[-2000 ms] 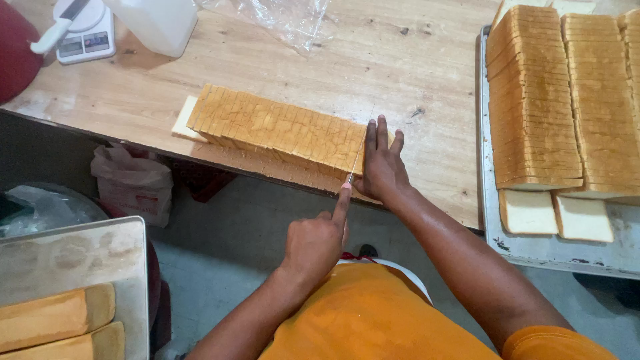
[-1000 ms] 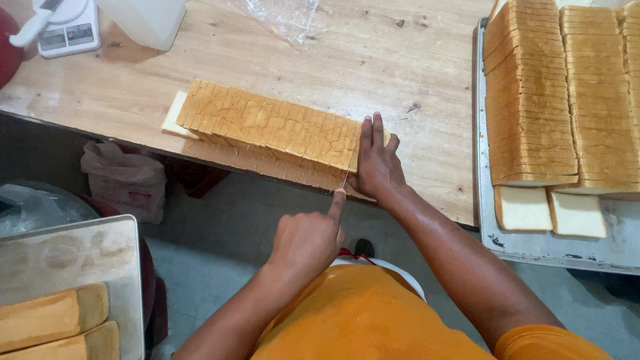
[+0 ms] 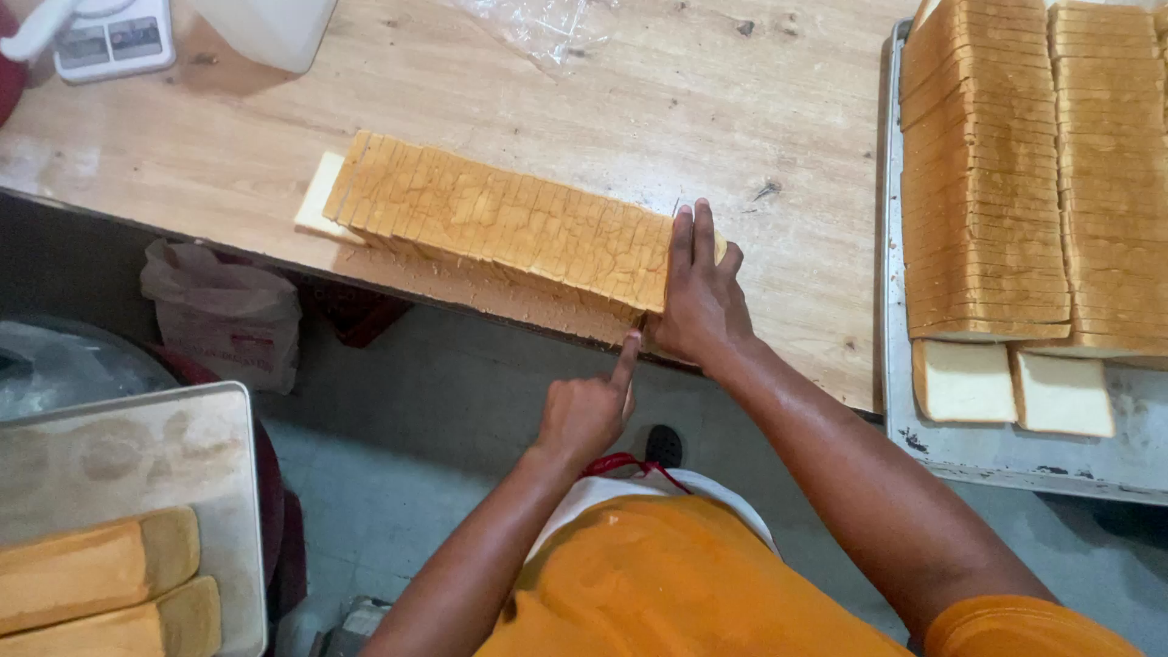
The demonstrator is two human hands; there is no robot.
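A long sliced loaf of bread (image 3: pixel 511 219) lies along the front edge of the wooden table, with one pale slice (image 3: pixel 319 201) lying flat at its left end. My right hand (image 3: pixel 707 292) rests flat against the loaf's right end, fingers pointing up the table. Just below that end is my left hand (image 3: pixel 589 406), index finger stretched toward the loaf's lower right corner and the other fingers curled. A thin blade shows faintly at that corner; the left hand's grip on it is mostly hidden. Crumbs lie along the loaf's near side.
At the right, a metal tray (image 3: pixel 899 383) bears rows of sliced bread (image 3: pixel 985 182). Another tray (image 3: pixel 246 474) with unsliced loaves (image 3: pixel 82 566) stands lower left. Near the back are a white digital scale (image 3: pixel 114 41), a translucent container (image 3: pixel 274 27) and clear plastic film (image 3: pixel 538 23). A plastic bag (image 3: pixel 224 315) hangs below the table.
My hands stay near the loaf's right end. The thin blade seen there earlier between hand and loaf is now barely visible.
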